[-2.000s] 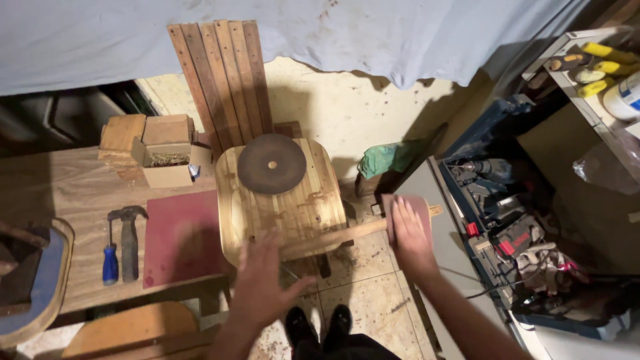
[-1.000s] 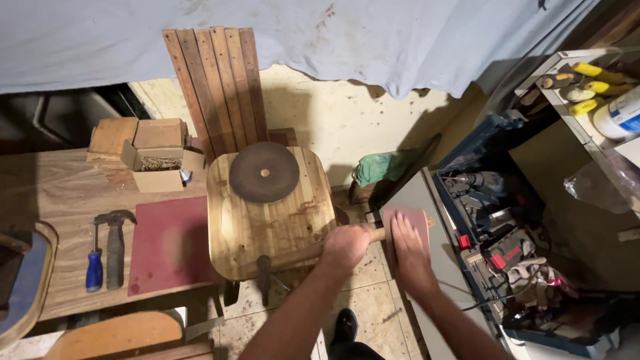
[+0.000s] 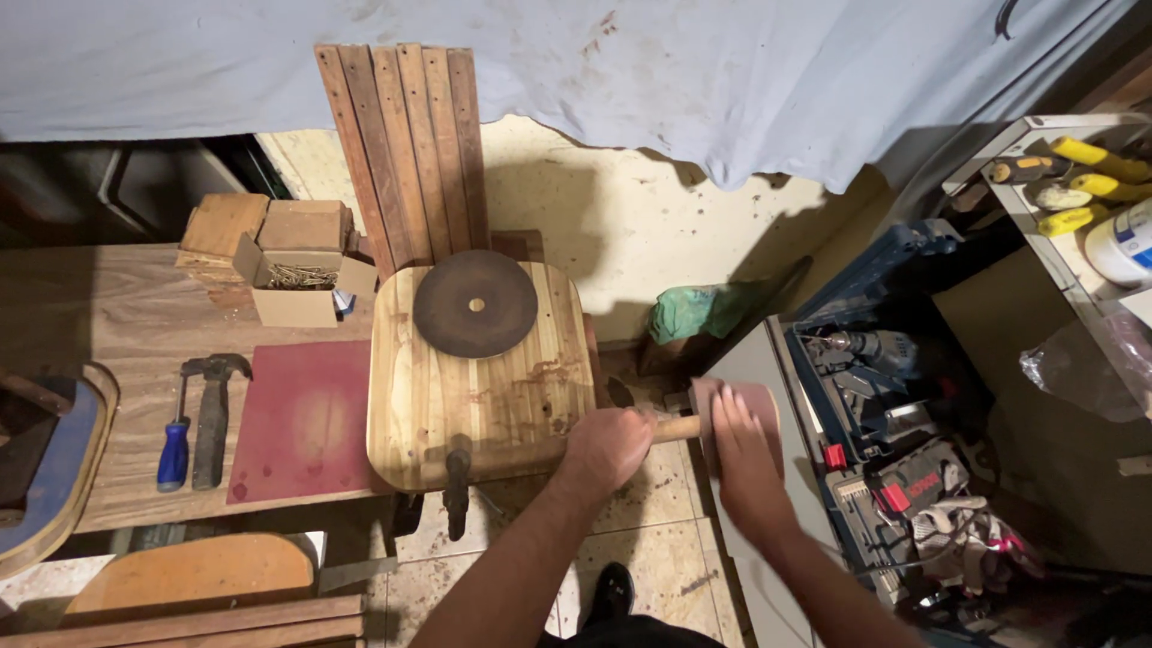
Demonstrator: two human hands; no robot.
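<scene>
My left hand (image 3: pixel 612 447) is closed round a narrow wooden strip (image 3: pixel 677 429) near the right edge of a pale wooden board. My right hand (image 3: pixel 749 450) presses with its fingers laid out over a sheet of sandpaper (image 3: pixel 767 416) at the strip's right end. The strip's end under the sheet is hidden. A dark round abrasive disc (image 3: pixel 504 315) lies on the wooden board (image 3: pixel 396 387), left of both hands. At the board's front edge a dark clamp (image 3: pixel 457 490) stands. Flat on the table is a red sandpaper sheet (image 3: pixel 306 414).
A claw hammer (image 3: pixel 211 423) and a blue-handled screwdriver (image 3: pixel 173 454) lie on the table (image 3: pixel 135 315) by an open box of screws (image 3: pixel 297 301). Wooden slats (image 3: pixel 414 144) lean at the wall. To the right are a grey cabinet (image 3: pixel 747 360) and a toolbox with a drill (image 3: pixel 877 349).
My left hand, open with spread fingers two seconds ago, has closed on the strip. My right hand stays on the sandpaper at the strip's right end.
</scene>
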